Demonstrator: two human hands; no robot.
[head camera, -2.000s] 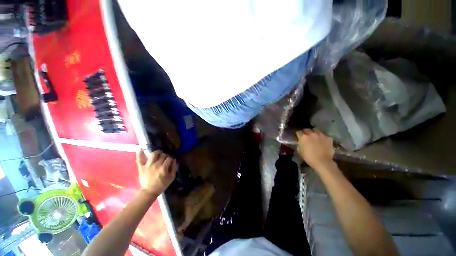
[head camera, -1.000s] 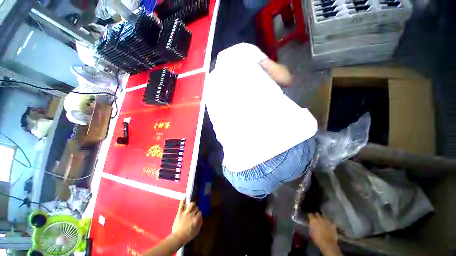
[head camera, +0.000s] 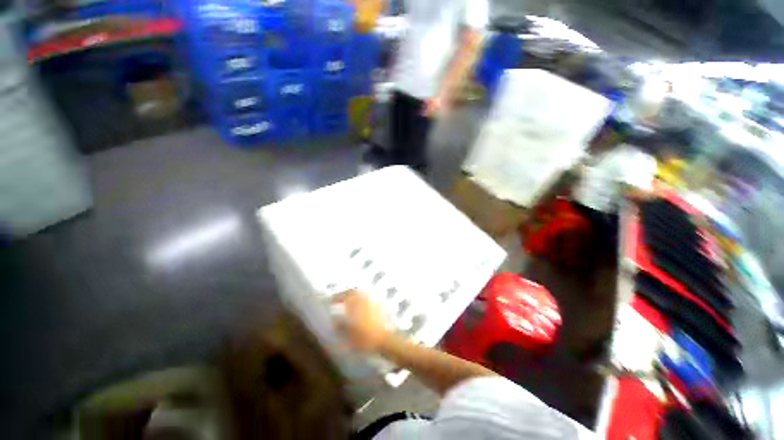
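A stack of white foam trays (head camera: 378, 232) stands on the floor in front of me, with small dark marks or pockets along the near right part of its top. My right hand (head camera: 365, 320) lies at the near edge of the stack's top, its forearm coming from the lower right. The hand is blurred, so whether its fingers grip the foam cannot be told. My left hand is not in view.
A red stool (head camera: 516, 309) stands right of the stack. The bench (head camera: 632, 408) with rows of black parts runs along the right. Another foam stack (head camera: 542, 129), people and blue crates (head camera: 275, 77) are behind. A brown carton (head camera: 258, 369) is at lower left.
The view has swung from the bench and the carton with plastic to the foam stack. My right hand is off the carton and at the foam. My left hand has left the picture.
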